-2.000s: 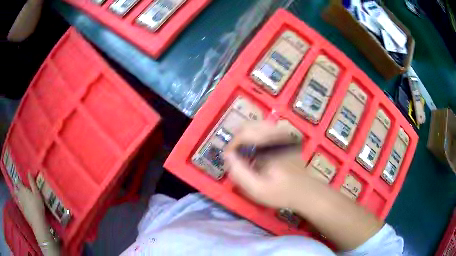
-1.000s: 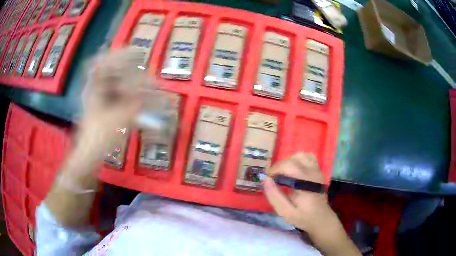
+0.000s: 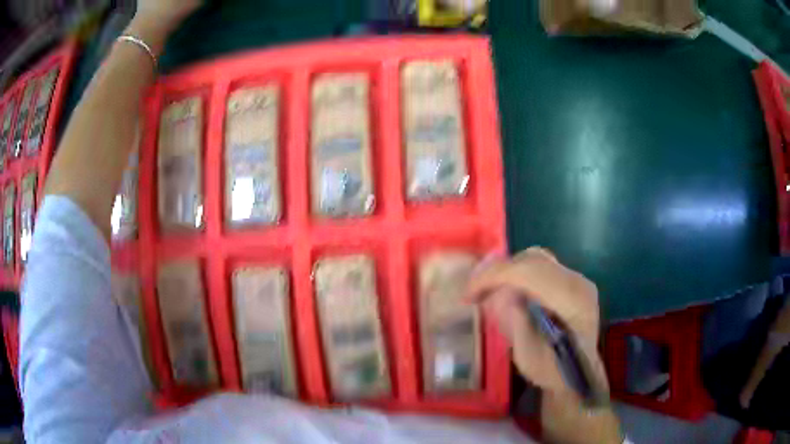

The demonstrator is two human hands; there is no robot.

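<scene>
The red phone tray (image 3: 303, 238) lies in front of me, holding tan phone backs in two rows. The front right slot holds a phone back (image 3: 449, 325). My right hand (image 3: 541, 321) is at the tray's right edge by that phone, fingertips at its upper end. It grips a dark marker pen (image 3: 563, 351) slanting down to the right. My left arm crosses the tray's left end. Only a blurred part of my left hand (image 3: 163, 9) shows at the top edge; its fingers are cut off.
An open brown carton (image 3: 624, 19) stands at the back right, with a yellow and black item (image 3: 452, 12) left of it. A neighbouring tray (image 3: 43, 165) with phones is at far left. Another red tray edge (image 3: 773, 130) is at far right. Part of a person's arm (image 3: 767, 368) shows at lower right.
The front right slot, empty one second ago, now holds a phone. My left hand has moved from over the tray to beyond its back left. My right hand keeps the pen. The view has shifted.
</scene>
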